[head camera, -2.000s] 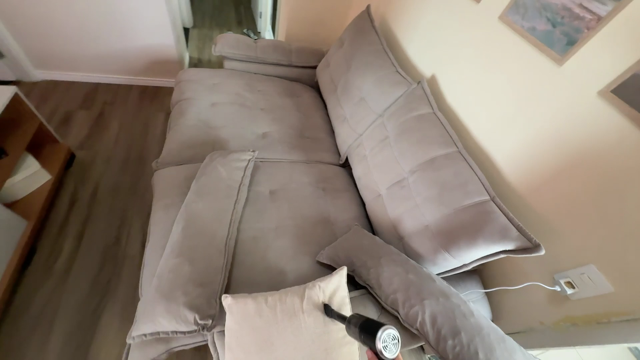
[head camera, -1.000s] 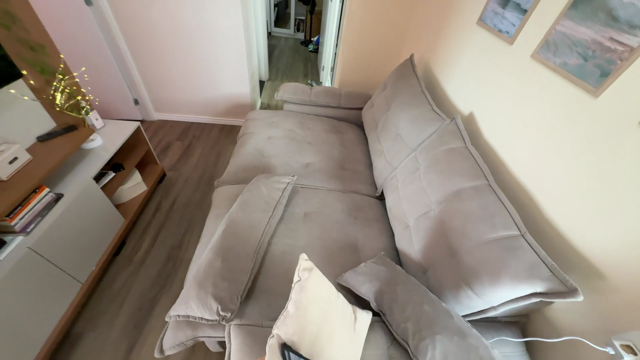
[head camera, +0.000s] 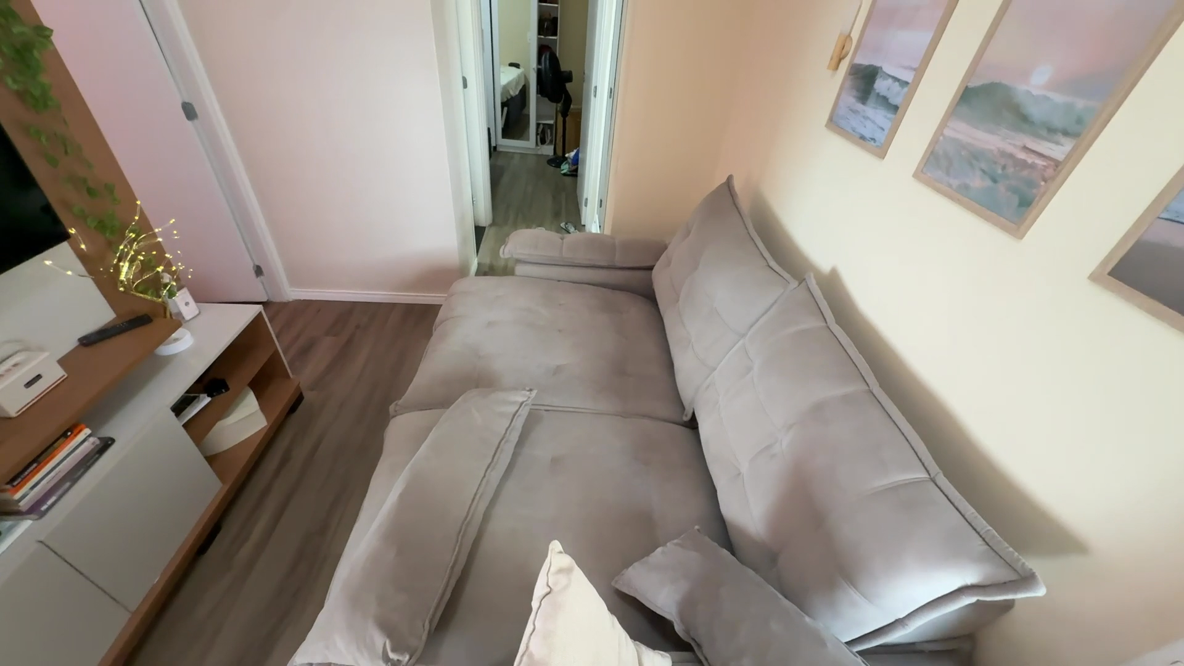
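Note:
Neither of my hands shows in the head view now. A cream cushion (head camera: 578, 615) stands with one corner up at the bottom edge, its lower part cut off by the frame. Beside it on the right, a grey cushion (head camera: 731, 601) leans near the backrest of the grey upholstered sofa (head camera: 555, 342). A long grey cushion (head camera: 430, 527) lies slantwise along the sofa's left edge. Two large tufted back cushions (head camera: 814, 462) rest along the wall side.
A white and wood TV cabinet (head camera: 120, 518) runs along the left, with books (head camera: 60, 472), a remote control (head camera: 115, 329) and a lit twig decoration (head camera: 143, 259). Framed wave pictures (head camera: 1027, 111) hang at the right. Beyond the sofa, a doorway (head camera: 536, 120) shows a black fan (head camera: 555, 79).
The view has swung up and left. The black handheld device seen over the cream cushion two seconds ago is out of view now. The cream cushion has gone from lying flatter to corner up.

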